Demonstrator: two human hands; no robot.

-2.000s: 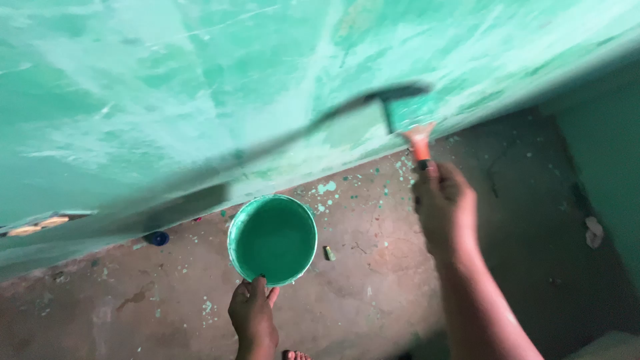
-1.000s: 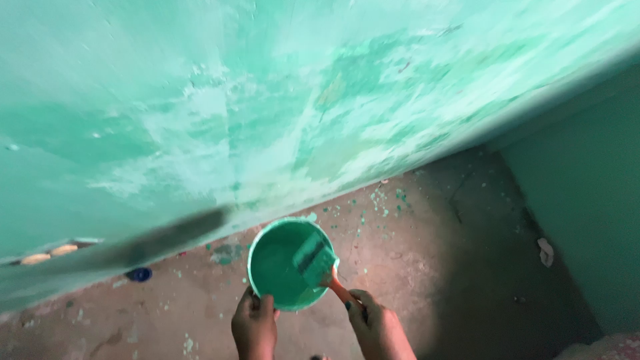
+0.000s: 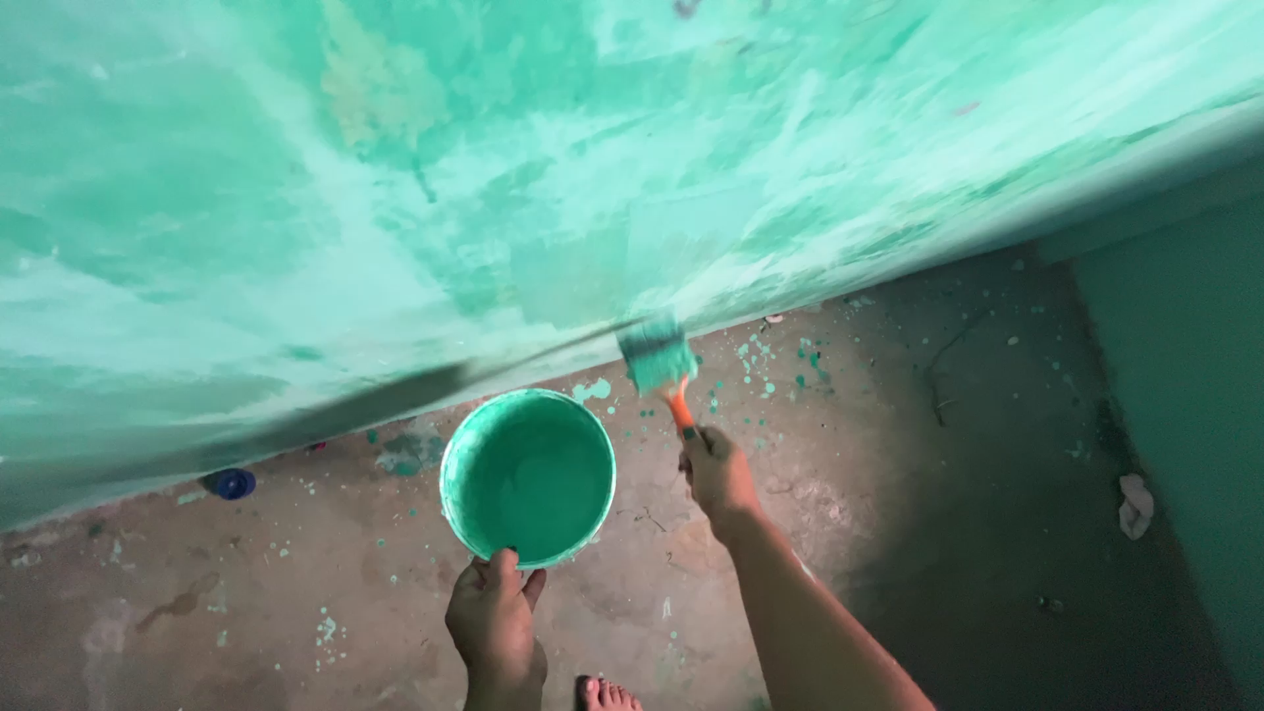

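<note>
My left hand (image 3: 497, 614) grips the near rim of a round bucket of green paint (image 3: 531, 477), thumb over the edge. The bucket's inside is coated green and its rim is smeared with paint. To the right of it, my right hand (image 3: 719, 476) is closed around the orange handle of a wide paintbrush (image 3: 659, 355). The brush is blurred, with its green-coated bristles at the lower part of the painted wall (image 3: 553, 197); whether they touch it I cannot tell. The wall shows uneven patches of light and darker green.
The concrete floor (image 3: 365, 592) is spattered with paint drops. A blue round object (image 3: 234, 483) lies by the wall's foot at left. At right, a whitish crumpled thing (image 3: 1136, 507) lies beside a darker green side wall (image 3: 1185, 346). My bare toes (image 3: 607, 694) show at the bottom.
One second ago the brush was over the bucket; my right hand has since moved it up to the wall's lower part. Two seconds ago it was also at the wall. My left hand still holds the bucket.
</note>
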